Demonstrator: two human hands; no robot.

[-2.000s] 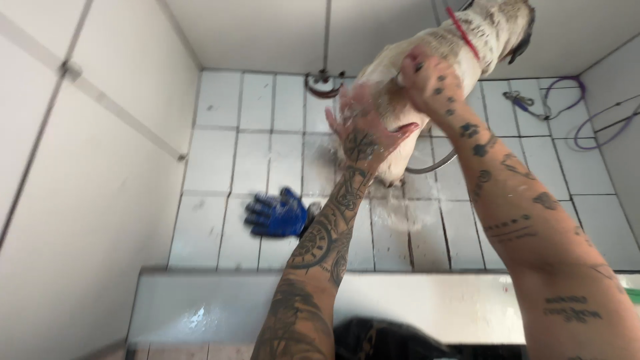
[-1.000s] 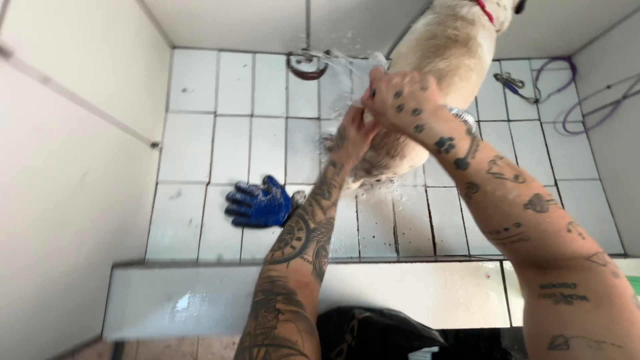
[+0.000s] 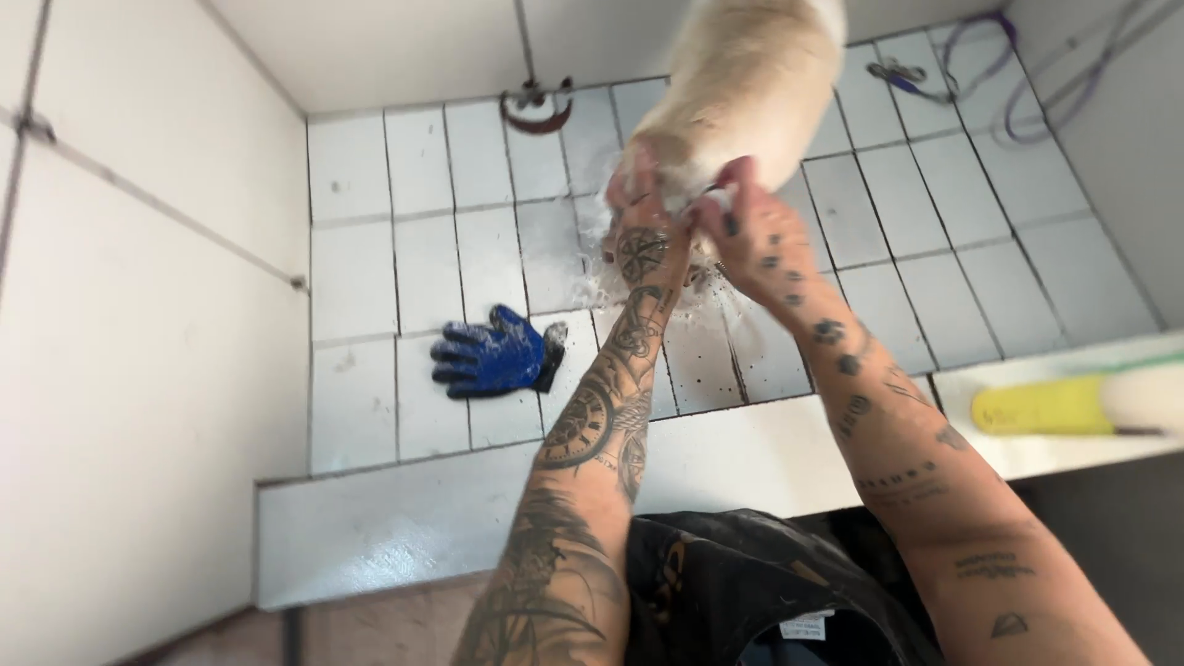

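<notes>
A wet, light-coated dog (image 3: 754,83) stands on the white tiled floor of a wash basin, its head out of view. My left hand (image 3: 640,208) lies against the dog's hindquarters, fingers blurred by splashing water. Close beside it, my right hand (image 3: 754,217) is curled at the rump around something pale, perhaps a spray nozzle; blur hides what it is. Water sprays around both hands and onto the tiles below. To the left of my forearms a blue rubber grooming glove (image 3: 495,353) with a dark cuff lies flat, bearing pale loose hair.
A round metal drain fitting (image 3: 536,109) is near the back wall. At the far right lies a purple leash (image 3: 1004,88) with a metal clip. The basin's tiled front ledge (image 3: 370,536) runs before me, with a yellow bottle (image 3: 1041,404) on its right part.
My hands, close together one second ago, are now slightly apart on the dog's rear. The red collar seen earlier has left the view. The view has shifted, and the yellow bottle now shows.
</notes>
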